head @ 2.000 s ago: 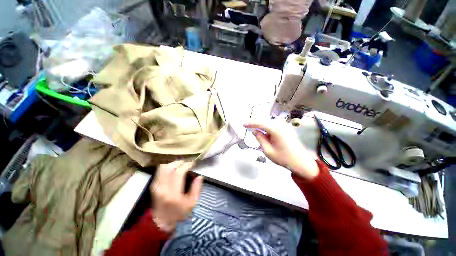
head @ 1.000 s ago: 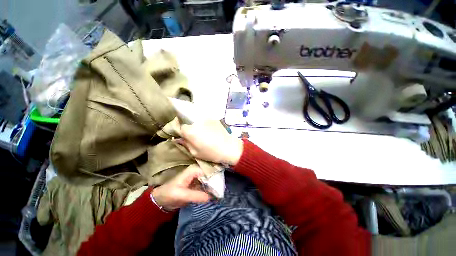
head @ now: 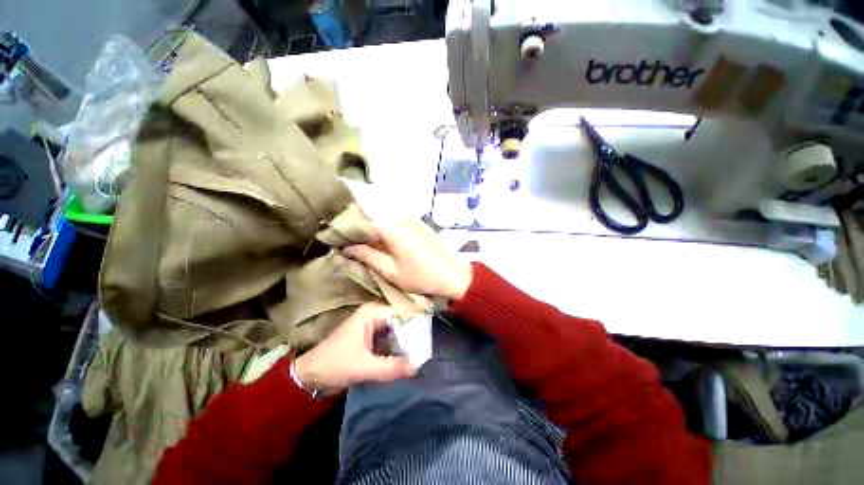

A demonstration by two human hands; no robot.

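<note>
The tan-khaki garment [head: 227,208] lies heaped on the table left of the sewing machine, its near edge at the front of the table. My right hand [head: 409,260] grips a folded edge of the garment between thumb and fingers. My left hand [head: 352,354], nearer my lap, pinches the white cloth [head: 414,341] that comes from under the khaki edge. The fingertips are partly hidden by cloth.
The white brother machine [head: 625,62] stands at the upper right, its needle area lit. Black-handled shears [head: 630,188] lie under its arm. A darker khaki heap [head: 156,398] hangs at lower left. A green-rimmed basket [head: 90,216] with a plastic bag [head: 118,114] is at left. A bin [head: 805,398] is lower right.
Since the earliest frame, both hands have come together on the garment, which is pulled nearer and rearranged. Since one second ago the hands have barely moved; the white cloth shows more openly.
</note>
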